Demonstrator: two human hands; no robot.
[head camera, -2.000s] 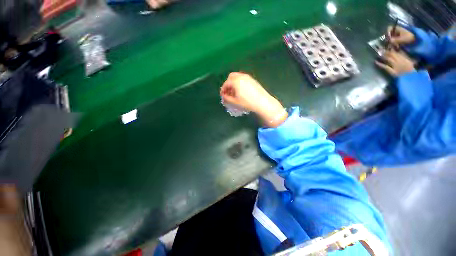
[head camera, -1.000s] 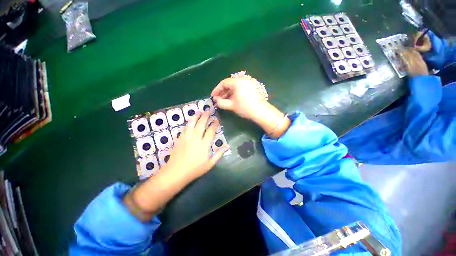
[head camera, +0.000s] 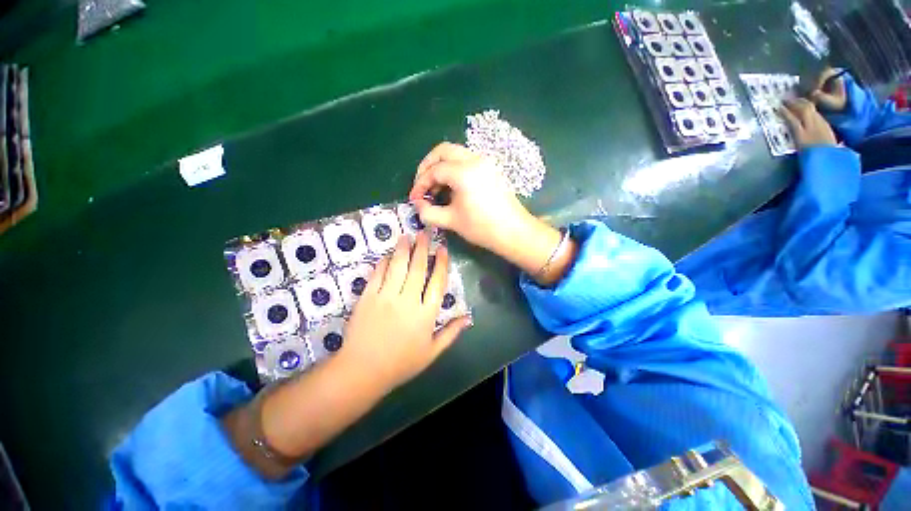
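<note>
A flat silvery panel (head camera: 277, 314) of repeated pale square units with dark round centres lies on the green bench mat. My left hand (head camera: 395, 314) lies flat on its right part, fingers spread, hiding several units. My right hand (head camera: 464, 200) is over the panel's top right corner, thumb and fingertips pinched together at the corner unit. Whether a tiny part is between those fingertips is too small to tell. A loose heap of tiny pale components (head camera: 507, 150) lies just behind and right of my right hand.
A white paper label (head camera: 202, 165) lies behind the panel. A thick panel stack (head camera: 681, 85) stands further right. A neighbour's hands work on a smaller panel (head camera: 769, 112) at far right. A plastic bag (head camera: 108, 14) and stacked boards (head camera: 17, 150) are at far left. A metal bracket (head camera: 689, 474) is at the bottom edge.
My left hand and the panel have come into view since the oldest frame. My right hand has moved from the component heap to the panel's corner and stays there. The view has shifted slightly.
</note>
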